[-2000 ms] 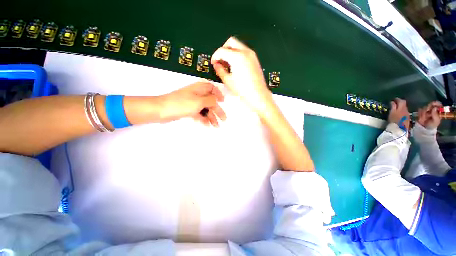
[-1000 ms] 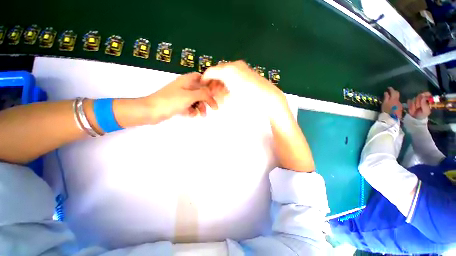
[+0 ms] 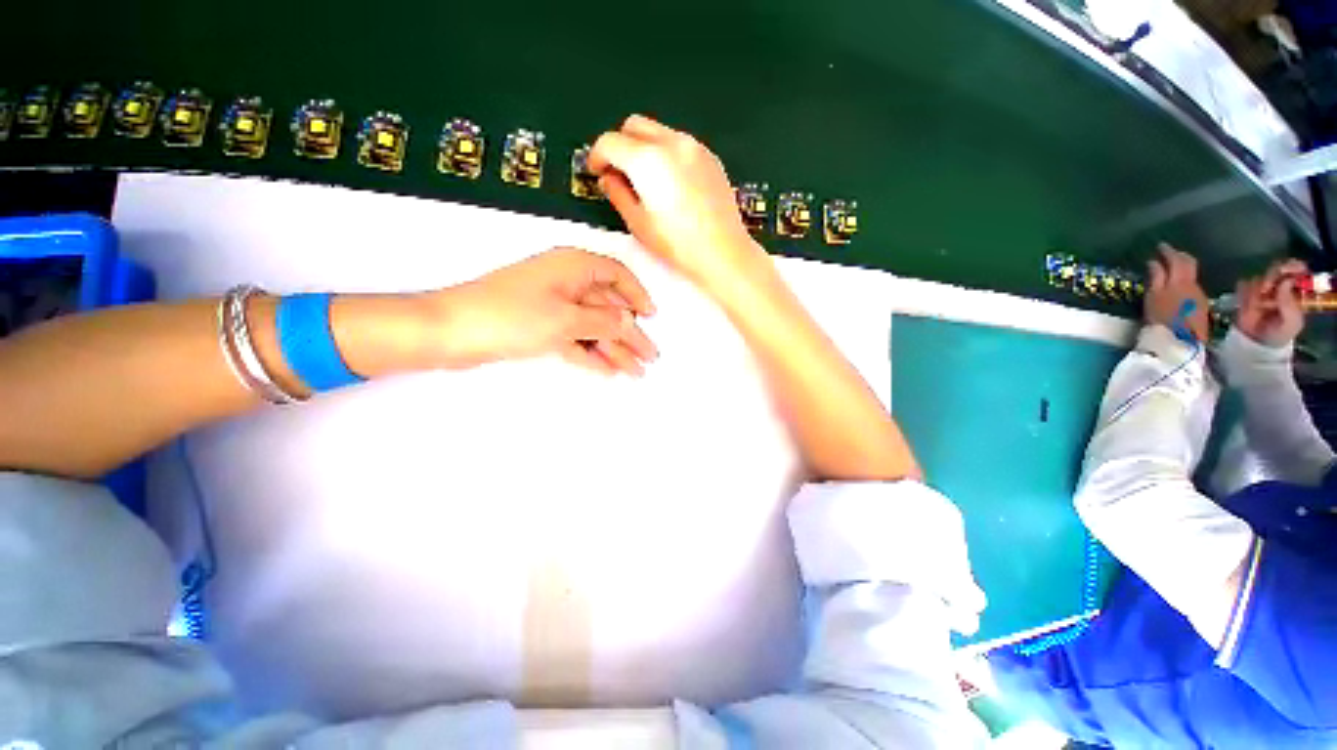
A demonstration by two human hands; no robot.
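Observation:
A row of small circuit boards with yellow square centres lies along the near edge of the dark green conveyor belt. My right hand is over the row, its bent fingertips at one board and partly covering it. Whether a small part is between these fingertips cannot be seen. My left hand, with silver bangles and a blue wrist strap, is over the white sheet, nearer to me than the belt. Its fingers are half curled, and what they hold is hidden or too small to tell.
A blue tray stands at the left edge. Coiled blue cord lies beside the sheet. A teal mat with a small dark piece is on the right. Another person's hands work at the belt, far right.
My right hand moved to my left hand, then away again to the boards on the belt. Dark pieces seen earlier at my left fingers no longer show clearly. The view has shifted slightly.

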